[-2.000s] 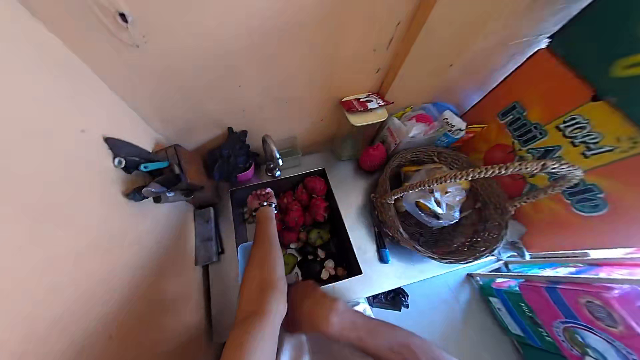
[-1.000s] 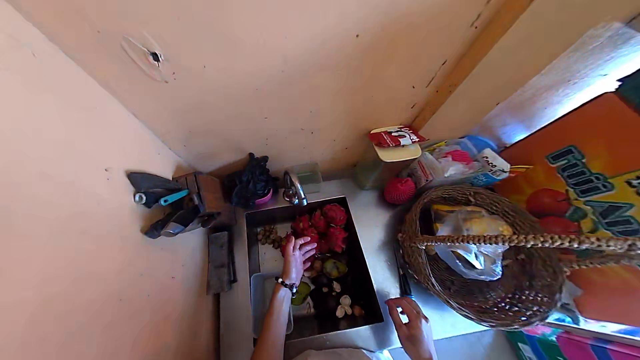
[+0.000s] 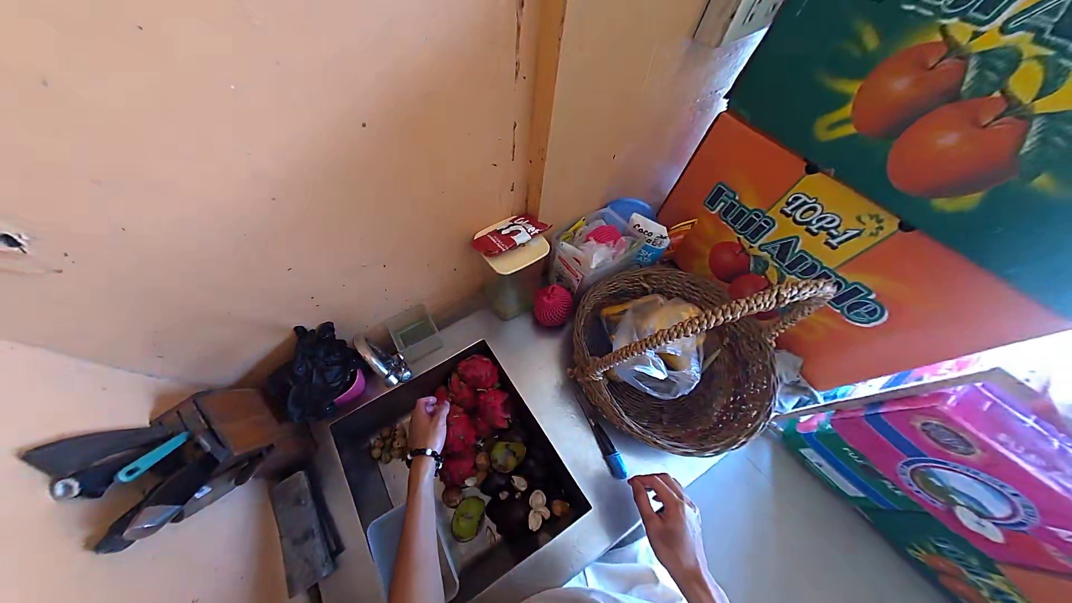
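My left hand (image 3: pixel 429 427), with a dark beaded bracelet at the wrist, is over the metal sink (image 3: pixel 548 456), against the left side of the red dragon fruits (image 3: pixel 477 410). Its fingertips are curled, and whether they grip anything is unclear. Small brownish fruits (image 3: pixel 389 444) lie left of it. Below are a green fruit (image 3: pixel 467 519), dark round fruits (image 3: pixel 508 509) and pale opened pieces (image 3: pixel 538 512). My right hand (image 3: pixel 667 519) hovers at the counter's front edge with fingers bent and apart, holding nothing visible, just below the blue end of a dark pen-like object (image 3: pixel 616 466).
A wicker basket (image 3: pixel 737 402) with bagged yellow fruit stands right of the sink. Behind are a lidded container (image 3: pixel 512 276) and a faucet (image 3: pixel 383 362). A knife block (image 3: pixel 239 427) is at left, a pale plastic tray (image 3: pixel 389 536) in the sink, and printed fruit cartons (image 3: pixel 913 310) at right.
Two seconds ago my right forearm lay across the front of the sink; it is now at the right. My left hand has moved from the dragon fruits' middle to their left side since one second ago.
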